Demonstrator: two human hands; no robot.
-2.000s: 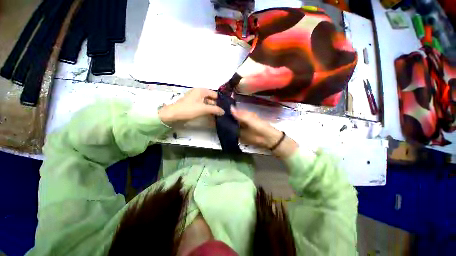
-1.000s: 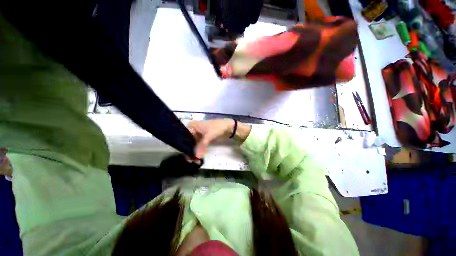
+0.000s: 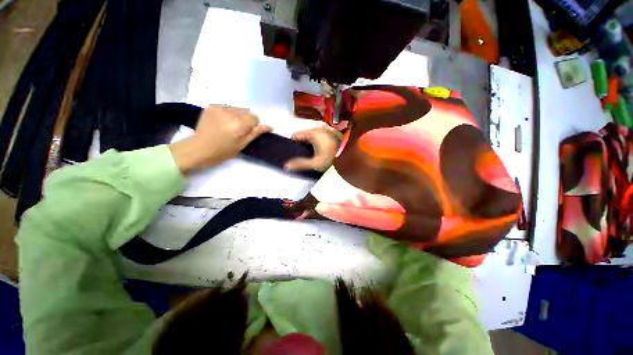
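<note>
The bag body (image 3: 416, 163), with an orange, brown and cream swirl print, lies on the machine bed at centre right. My left hand (image 3: 225, 135) grips a black webbing strap (image 3: 272, 150). My right hand (image 3: 321, 149) holds the strap's other part, beside the bag's left edge; the bag hides my right forearm. A small red-orange strap tab (image 3: 314, 105) lies by the needle and presser foot (image 3: 338, 107). The strap also loops left from my left hand, and a black strap length (image 3: 229, 216) runs from the bag's lower left corner.
The dark machine head (image 3: 368, 38) hangs above the bag. A bundle of black straps (image 3: 125, 62) lies at left. Another printed bag (image 3: 583, 194) and green thread spools (image 3: 599, 76) are on the side table. A round yellow sticker (image 3: 437, 91) is on the bag.
The bag has moved nearer and lies flatter under the head. Both hands have moved forward onto the white plate with a strap between them. The left arm has come back from the left.
</note>
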